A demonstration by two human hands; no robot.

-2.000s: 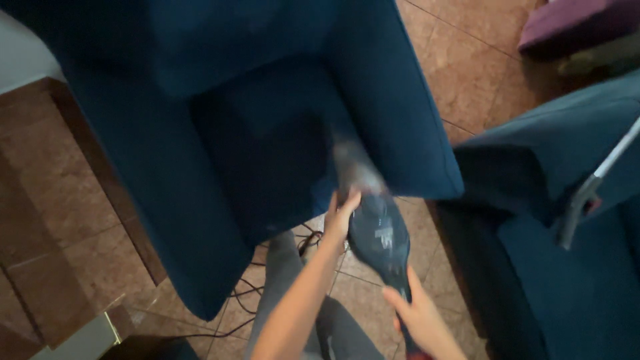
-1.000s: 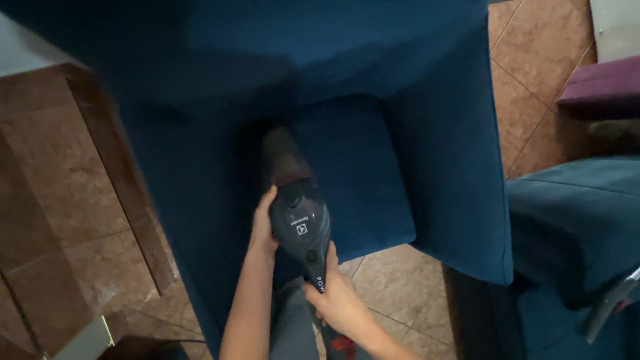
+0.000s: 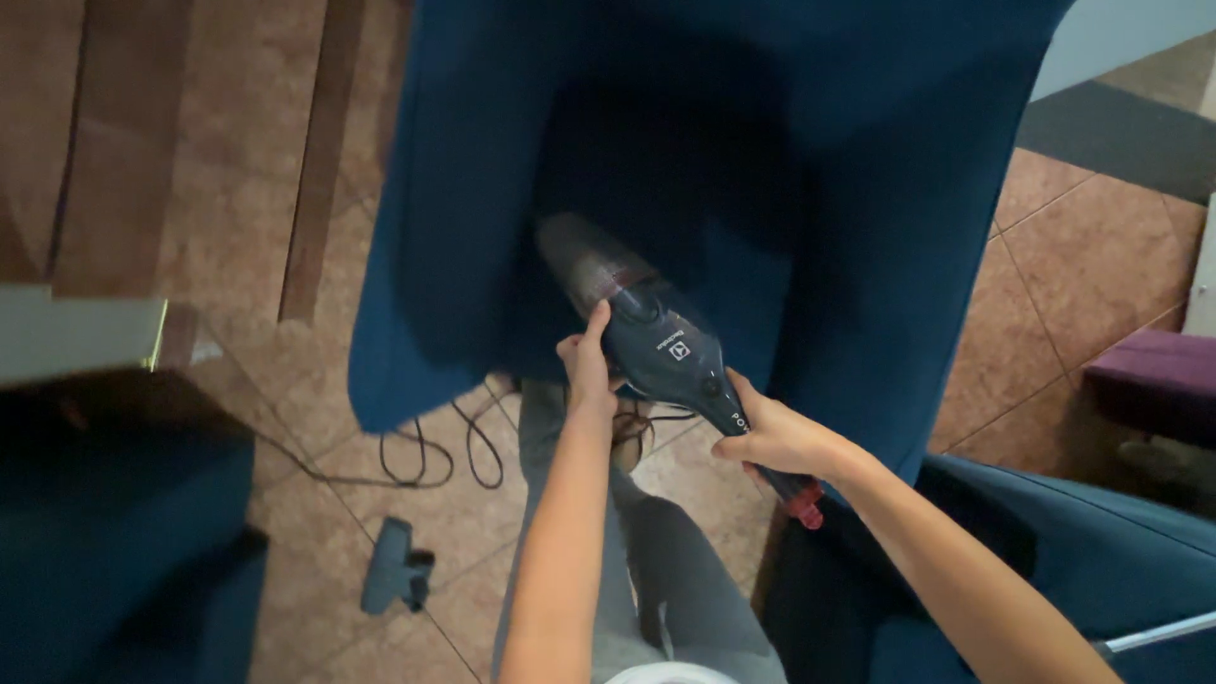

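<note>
A dark Electrolux handheld vacuum cleaner (image 3: 665, 347) points up and left over the seat of a blue upholstered armchair (image 3: 883, 237). My left hand (image 3: 589, 366) supports the vacuum's body from the left, just behind its clear dust container (image 3: 589, 256). My right hand (image 3: 774, 432) is closed round the handle, whose red end sticks out below the fingers. The nozzle tip lies in shadow near the left side of the seat; whether it touches the fabric I cannot tell.
A black cable (image 3: 408, 480) lies looped on the tiled floor by my feet. Below it rests a grey floor nozzle (image 3: 388, 567). Another blue seat (image 3: 1092, 541) stands at lower right with a metal tube (image 3: 1159, 632) on it. Dark blue furniture (image 3: 123, 532) fills the lower left.
The view has shifted and turned. Both hands still hold the vacuum, and its nozzle has moved from the seat's right side two seconds ago to its left side.
</note>
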